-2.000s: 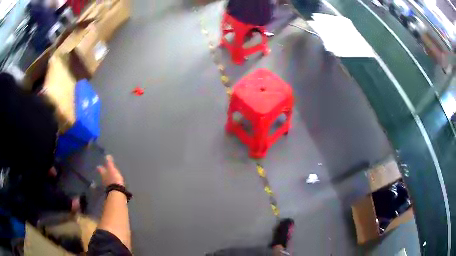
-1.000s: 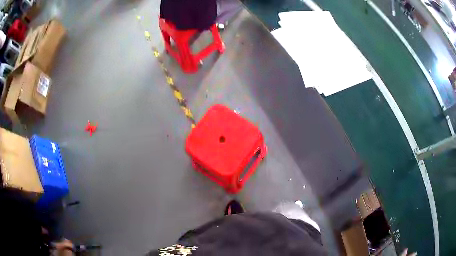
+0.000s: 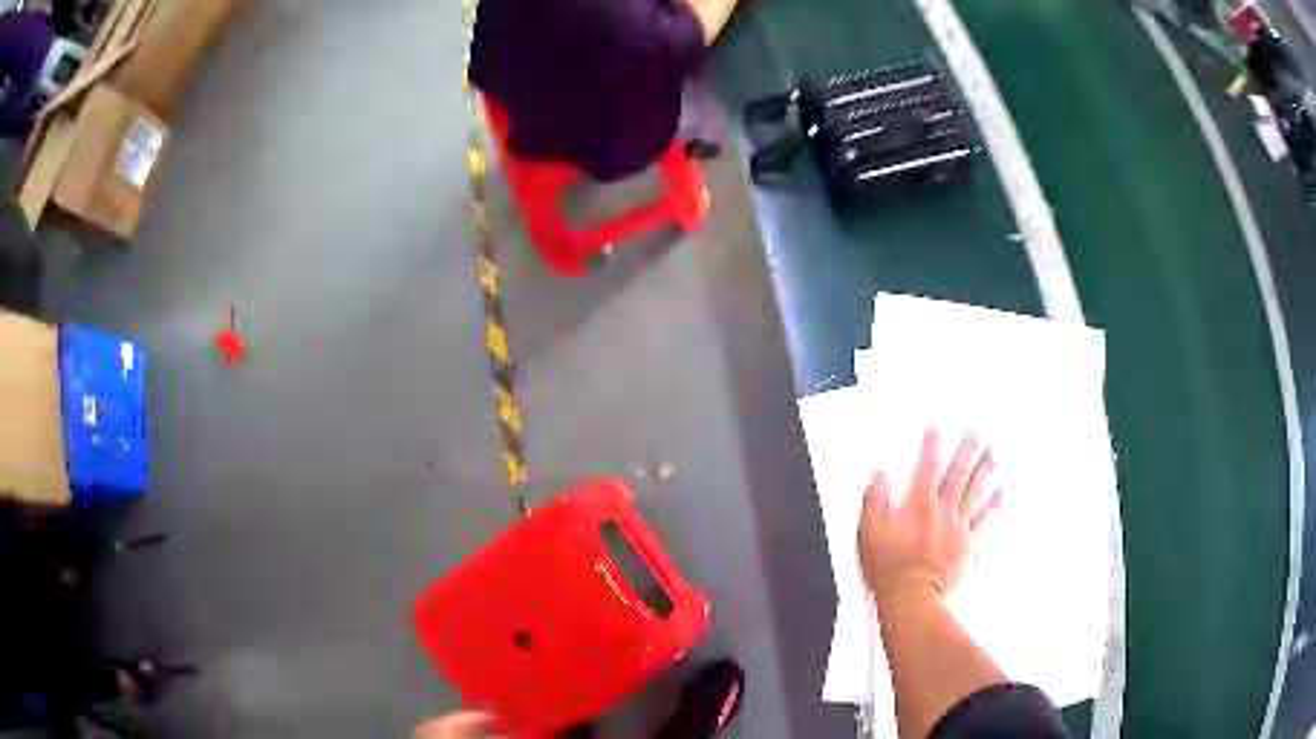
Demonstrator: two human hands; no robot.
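A stack of white sheets [image 3: 1010,433] lies on the green conveyor belt at the right. My right hand [image 3: 924,537] rests palm down on the sheets with its fingers spread. A red plastic stool [image 3: 556,614] is tilted at the bottom centre, its square top with the small hole facing me. My left hand [image 3: 455,725] is at the stool's lower edge, mostly cut off by the frame's bottom; the visible fingers are on the rim.
A person in dark clothes [image 3: 577,80] sits on another red stool [image 3: 556,217] ahead. A black ribbed unit [image 3: 895,130] lies on the belt. A blue crate [image 3: 104,416] and cartons [image 3: 108,166] stand at the left. Red scrap [image 3: 231,344] lies on the floor beyond the yellow-and-black tape [image 3: 494,339].
The near stool has gone from upright to tilted and sits lower in view, with my left hand at it. My right hand is now on the sheets. The black unit has come into view.
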